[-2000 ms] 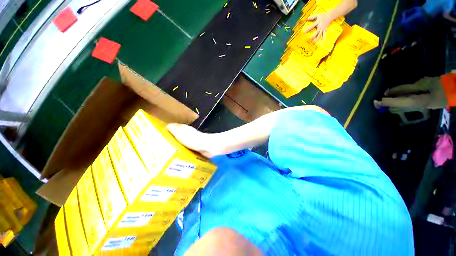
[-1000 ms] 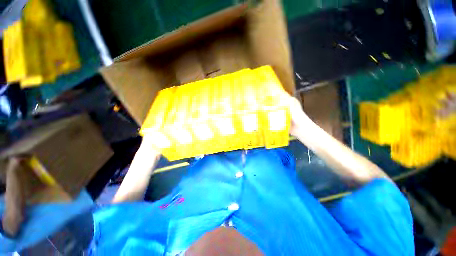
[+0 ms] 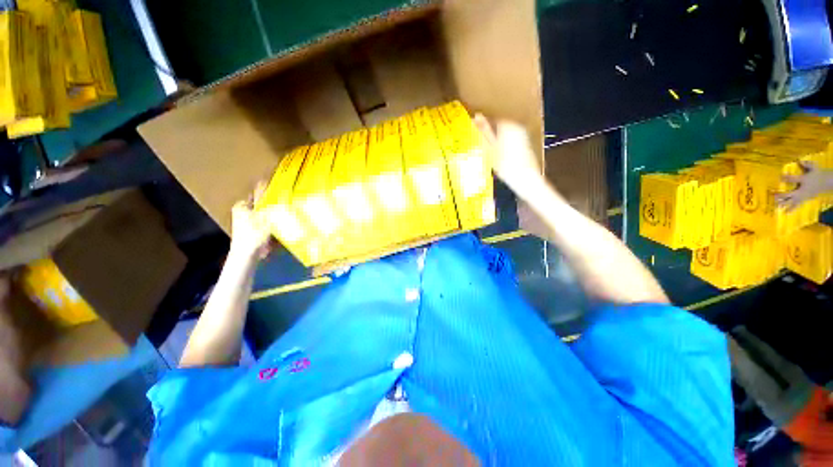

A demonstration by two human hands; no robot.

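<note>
A row of several yellow product boxes with white labels is at the mouth of a large brown open shipping carton, in front of my chest. My left hand presses the left end of the row. My right hand presses the right end. The row looks slightly tilted, with the labels facing me. The carton's inner back wall shows above the row; its floor is hidden behind the boxes.
Stacked yellow boxes lie on the green side table at right, with another person's hand on them. A scale stands upper right. Scraps dot the black strip. Another carton and a person are at left.
Two seconds ago the row was at lower left beside the carton. It has moved in front of my chest, then a little left and into the carton's mouth, still between both hands.
</note>
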